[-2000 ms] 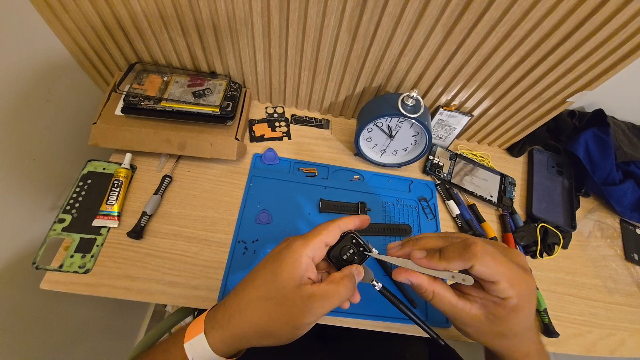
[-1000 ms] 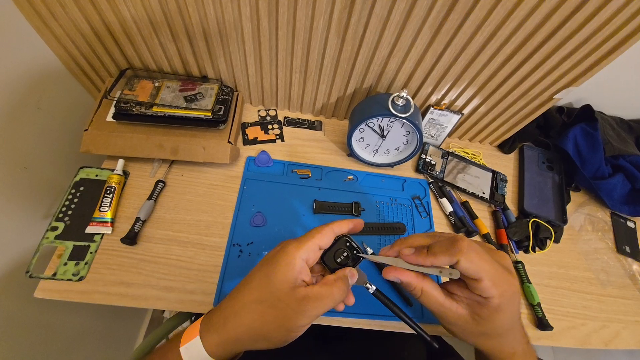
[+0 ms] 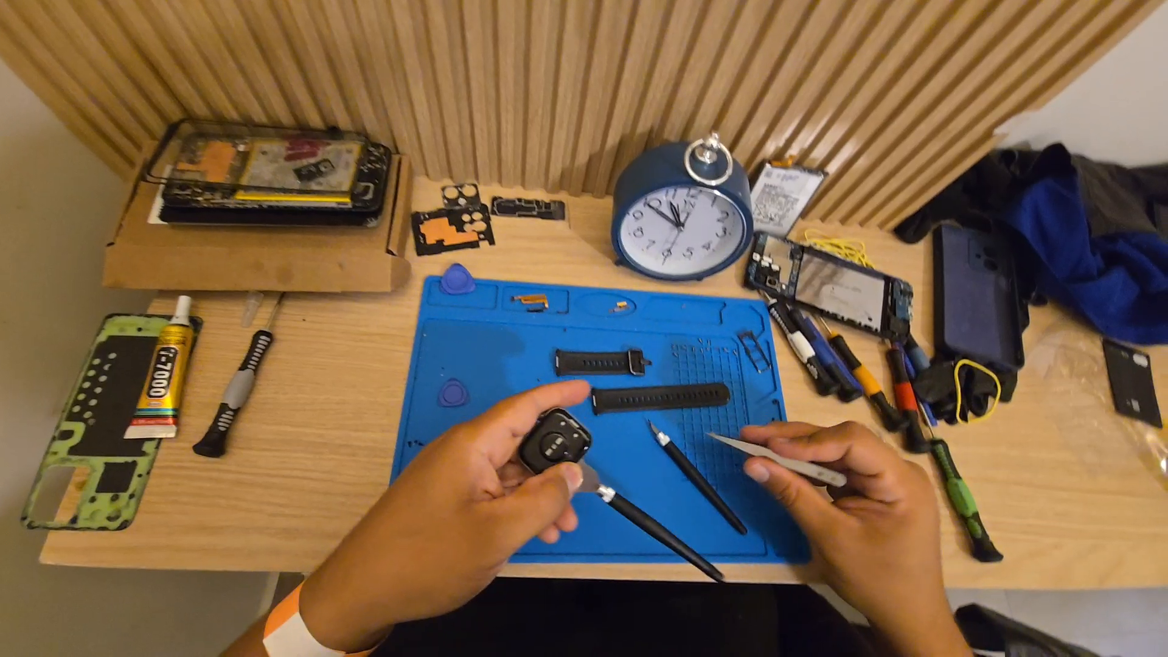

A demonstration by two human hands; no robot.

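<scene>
My left hand [image 3: 465, 502] holds a black smartwatch body [image 3: 554, 441], its sensor side facing up, with the thumb on a black-handled pry tool [image 3: 662, 534] whose flat metal blade lies by the watch's lower right edge. Metal tweezers [image 3: 780, 459] are pinched in my right hand [image 3: 858, 502], their tips pointing left and apart from the watch. Between the hands a black-handled craft knife [image 3: 698, 479] rests on the blue silicone repair mat [image 3: 484, 356]. Two black watch strap pieces, one with a buckle [image 3: 599, 362] and one with holes [image 3: 662, 397], lie above it.
A blue alarm clock [image 3: 683, 214] stands behind the mat. Phone parts sit on a cardboard box [image 3: 255, 260] at the left, near a glue tube [image 3: 164, 379] and a screwdriver [image 3: 237, 392]. To the right are an opened phone [image 3: 835, 287], several screwdrivers [image 3: 958, 497] and a phone case [image 3: 978, 297].
My right hand has drawn the tweezers away from the watch, to the right. The left hand still holds the watch and the pry tool, and the craft knife shows more fully.
</scene>
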